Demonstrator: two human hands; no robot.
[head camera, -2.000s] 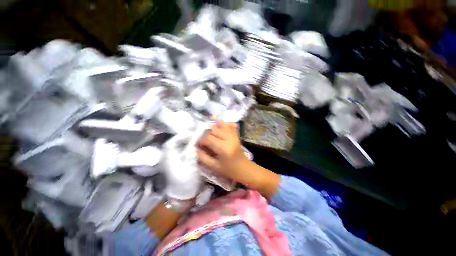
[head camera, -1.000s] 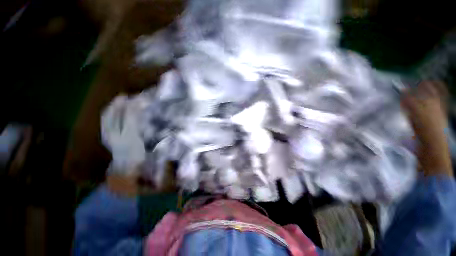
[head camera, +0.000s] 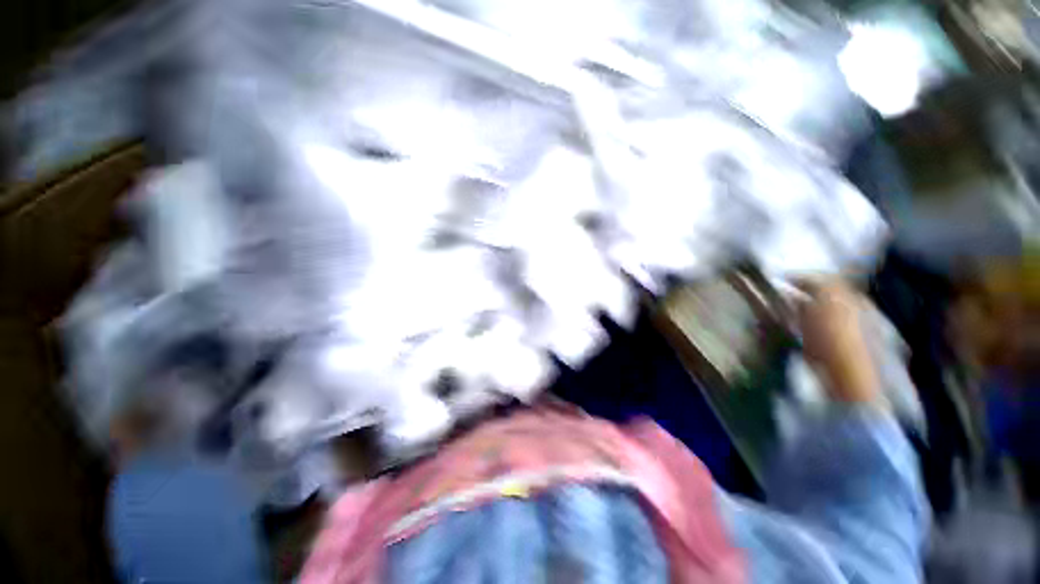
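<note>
The view is strongly blurred. A large heap of white plastic parts (head camera: 490, 228) fills the middle in front of me. My right hand (head camera: 835, 325) is bare, at the heap's right edge, with its fingers against white pieces; whether it grips one is unclear. My left hand is at the heap's left edge, above the blue sleeve. Its wrist (head camera: 137, 424) shows faintly, but the white glove blends with the white parts, so its fingers and any hold cannot be made out.
A small open carton (head camera: 713, 325) lies between the heap and my right hand. A brown cardboard edge (head camera: 68, 183) is at the left. More white material (head camera: 895, 354) lies beside my right forearm. A bright round white shape (head camera: 884, 66) is at the upper right.
The camera view has turned and shifted. The heap appears larger and closer. Both hands are now spread at its sides; two seconds ago they were together at its near right edge.
</note>
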